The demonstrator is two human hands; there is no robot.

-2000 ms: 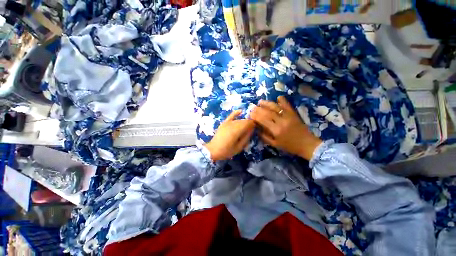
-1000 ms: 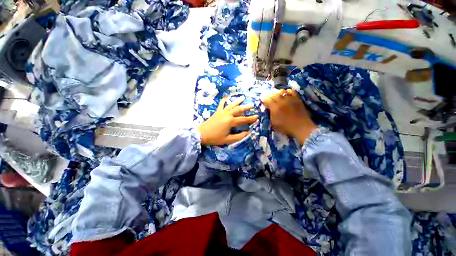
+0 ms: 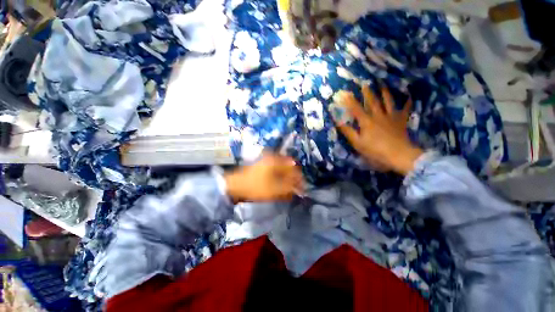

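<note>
The blue floral garment piece (image 3: 274, 91) lies under the needle area of the sewing machine (image 3: 313, 30) and spreads right and down over the table's front edge. My right hand (image 3: 377, 131) rests on the cloth right of centre, fingers spread, holding nothing that shows. My left hand (image 3: 268, 178) is blurred, lower down at the table's front edge, with its fingers curled at the cloth. Whether it grips the cloth cannot be told. The needle tip is hidden in glare and blur.
Heaped floral and pale blue cloth (image 3: 100, 82) lies at the left of the white table (image 3: 182, 100). A tray with a plastic-wrapped item (image 3: 61, 204) is at lower left, above a blue crate (image 3: 45, 283). Thread or tape strands (image 3: 535, 131) hang at right.
Compared with one second ago, my left hand has moved down towards my lap. My right hand has moved right, away from the needle, and its fingers have spread. The view has shifted.
</note>
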